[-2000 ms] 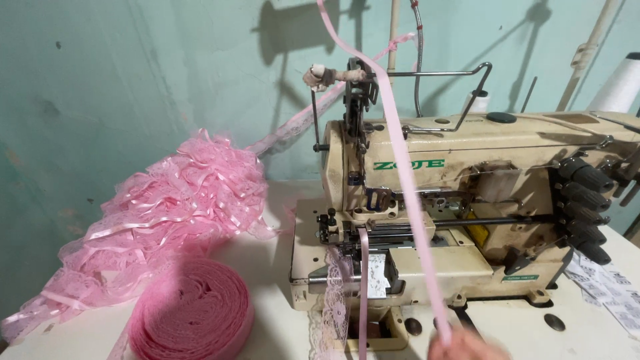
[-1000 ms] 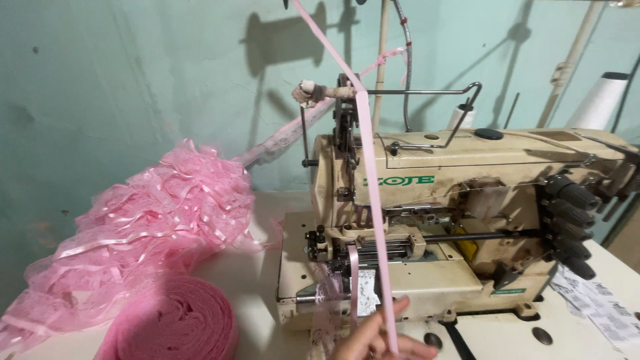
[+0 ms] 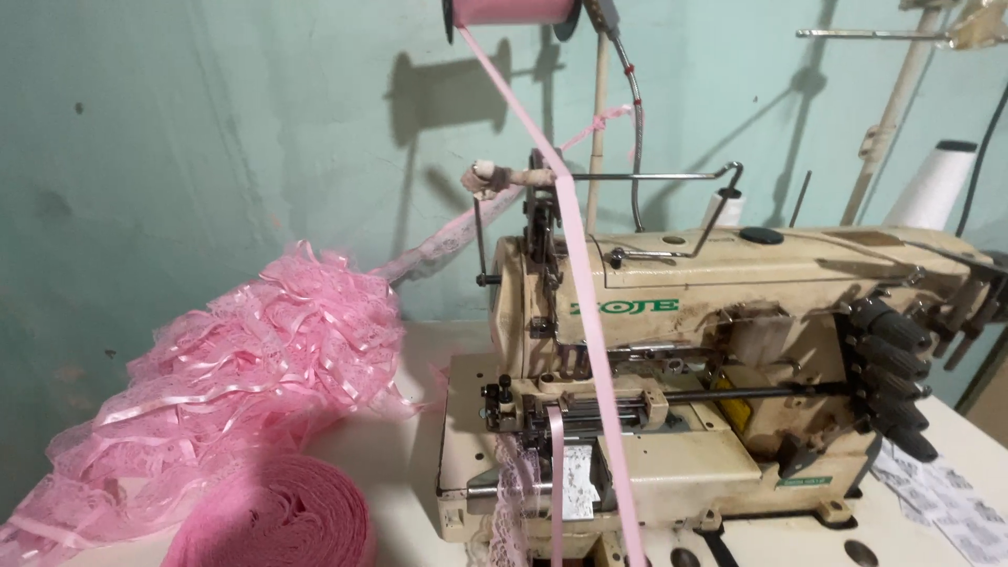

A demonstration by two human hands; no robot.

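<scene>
Neither of my hands shows in the head view now. A pink satin ribbon [image 3: 579,268] runs down from a pink spool [image 3: 512,9] at the top, over a wrapped metal guide arm [image 3: 516,177], and out at the bottom edge in front of the ZOJE industrial sewing machine [image 3: 654,299]. A shorter length of pink ribbon [image 3: 557,480] hangs from the machine's front attachment, with pale pink lace [image 3: 512,496] beside it on the left. What holds the lower end of the long ribbon, if anything, is out of view.
Ruffled pink lace and ribbon [image 3: 276,339] lie heaped left of the machine. A rolled pink lace coil [image 3: 276,520] sits in front of the heap. White thread cones [image 3: 929,189] stand behind. Printed papers [image 3: 937,496] lie at the right; a teal wall [image 3: 236,118] rises behind.
The hand seen at the ribbon near the bottom in both earlier frames is out of view. The view has tilted up, and the pink spool now shows at the top.
</scene>
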